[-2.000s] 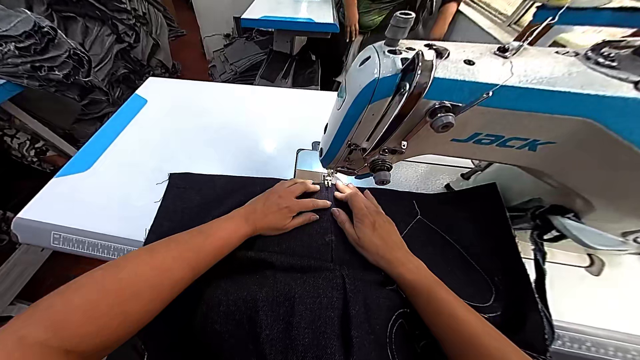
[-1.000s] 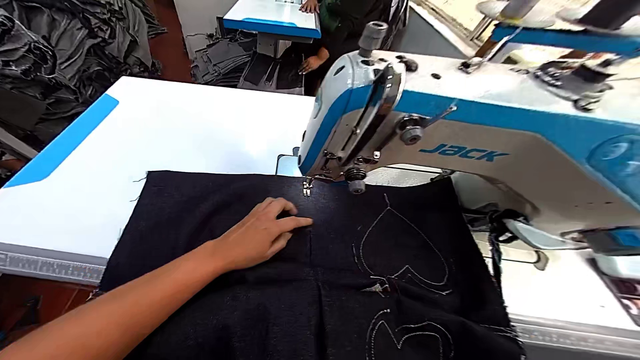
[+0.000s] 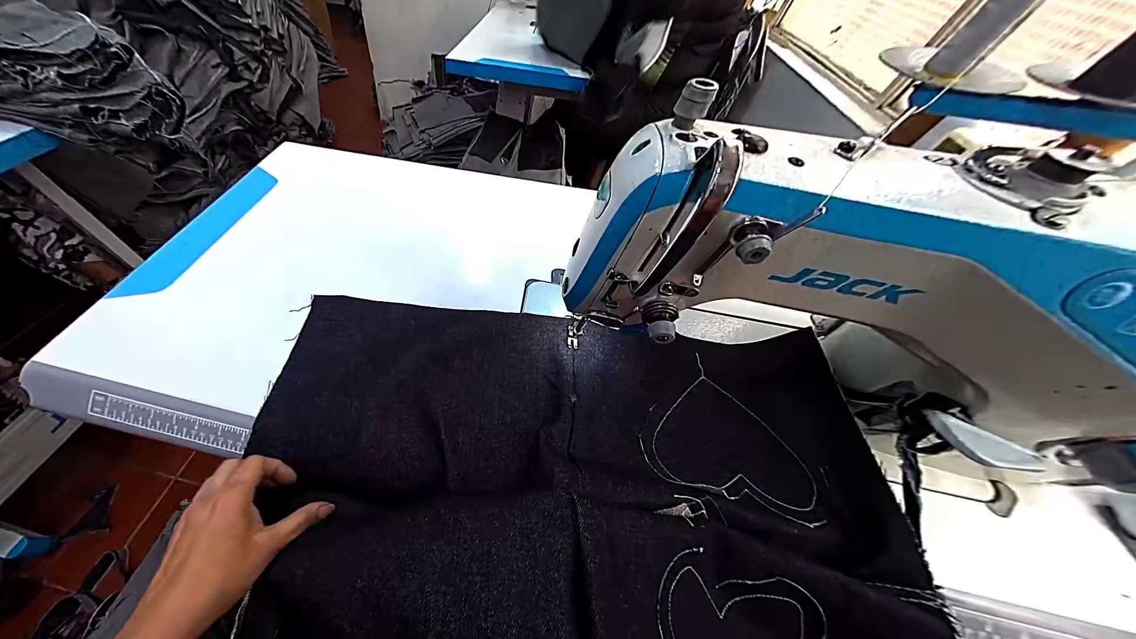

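Dark denim fabric (image 3: 497, 426) lies over the bed of a Jack industrial sewing machine (image 3: 834, 240) and hangs toward me. Its far edge reaches the presser foot (image 3: 573, 336). A seam runs down the cloth from the foot, and pale stitching outlines heart shapes (image 3: 737, 444) on the right part. My left hand (image 3: 231, 524) rests at the fabric's left edge, thumb and fingers apart; whether it pinches the edge is unclear. My right hand is out of view.
The white tabletop (image 3: 399, 222) with a printed ruler (image 3: 169, 422) extends left. Piles of grey garments (image 3: 177, 98) lie at the far left. Thread cones stand on a blue holder (image 3: 1029, 111) at right. Another worktable (image 3: 515, 58) is behind, with dark, blurred shapes beside it.
Both hands were on the cloth by the presser foot two seconds ago. My right hand has left the view. My left hand has moved back and left to the fabric's side edge.
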